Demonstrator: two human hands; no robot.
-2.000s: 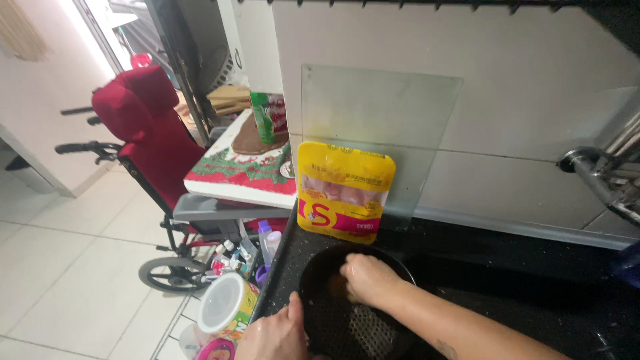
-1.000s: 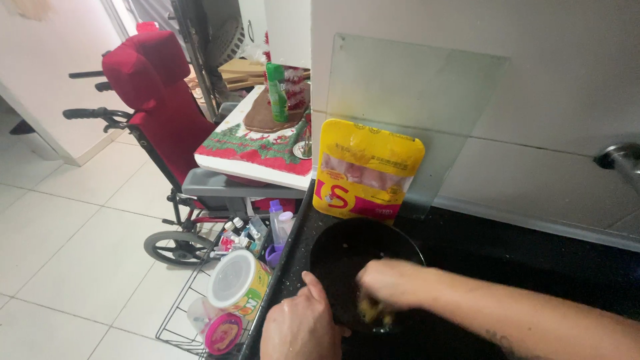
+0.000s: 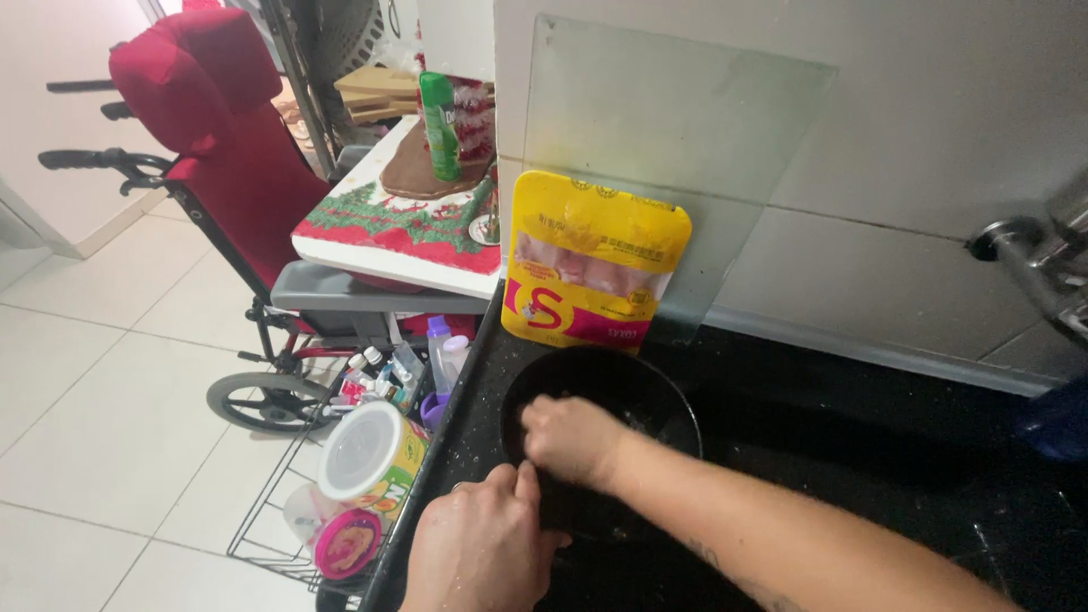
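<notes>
A round black pan [image 3: 663,399] sits on the dark speckled countertop, near its left edge. My left hand [image 3: 489,531] is closed at the pan's near left side, thumb and fingers on what looks like its rim or handle. Inside the pan, my right hand [image 3: 569,438] has its fingers curled down near the left wall; whatever lies under them is hidden. Just behind the pan, a yellow package of raw meat [image 3: 595,263] stands upright, leaning on a glass panel [image 3: 663,119] against the wall.
A metal faucet [image 3: 1028,255] juts from the wall at right. Left of the counter are a wire rack [image 3: 263,527] holding a white-lidded tub [image 3: 361,450] and bottles, a red wheelchair [image 3: 238,170], and a table [image 3: 382,251] bearing a green spray can [image 3: 439,127].
My right hand has moved within the pan to its left side, beside my left hand. A second ago it was at the pan's near right part.
</notes>
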